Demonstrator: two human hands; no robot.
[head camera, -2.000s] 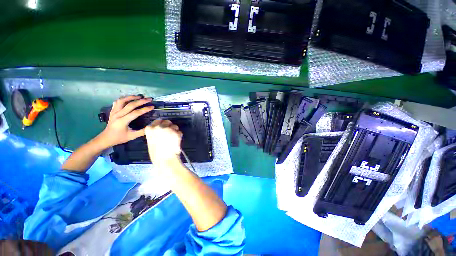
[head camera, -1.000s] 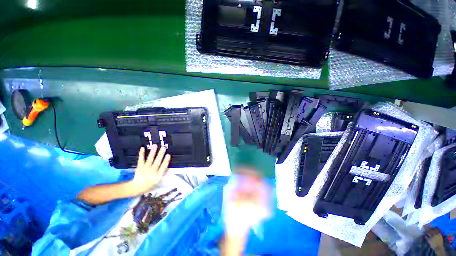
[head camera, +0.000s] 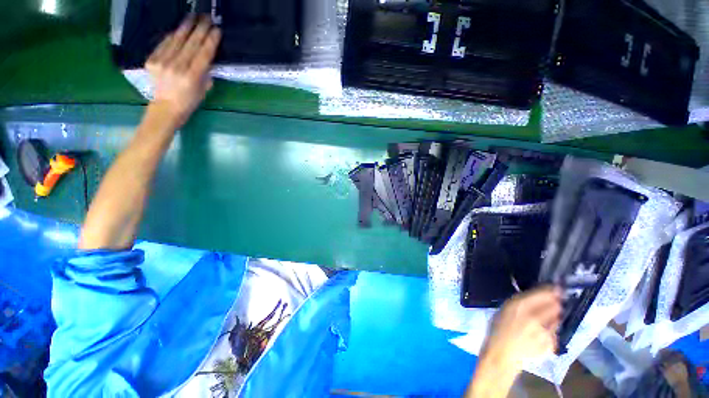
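My left hand (head camera: 183, 70) lies flat on a black housing (head camera: 260, 35) at the upper left, which rests on a white protective sheet on the conveyor. Its fingers reach the pale brackets. My right hand (head camera: 525, 326) is at the lower left edge of another black housing (head camera: 595, 233) on the right stack. That housing is motion-blurred and looks partly raised; my fingertips grip its edge, with the thumb side unclear. A thin pale rod (head camera: 514, 281) shows beside my right hand. Another black housing (head camera: 497, 256) lies to the left of the gripped one.
Two bracketed housings (head camera: 459, 58) lie on sheets along the green conveyor. Loose black strips (head camera: 424, 190) are fanned on the green bench (head camera: 256, 194), left of the stack. An orange-handled tool (head camera: 56, 172) with a dark cord lies far left. More wrapped housings (head camera: 690, 272) stand far right.
The housing from the bench is now on the conveyor under my left hand, its sheet with it. My right hand has moved right to the stack. The conveyor housings have shifted right.
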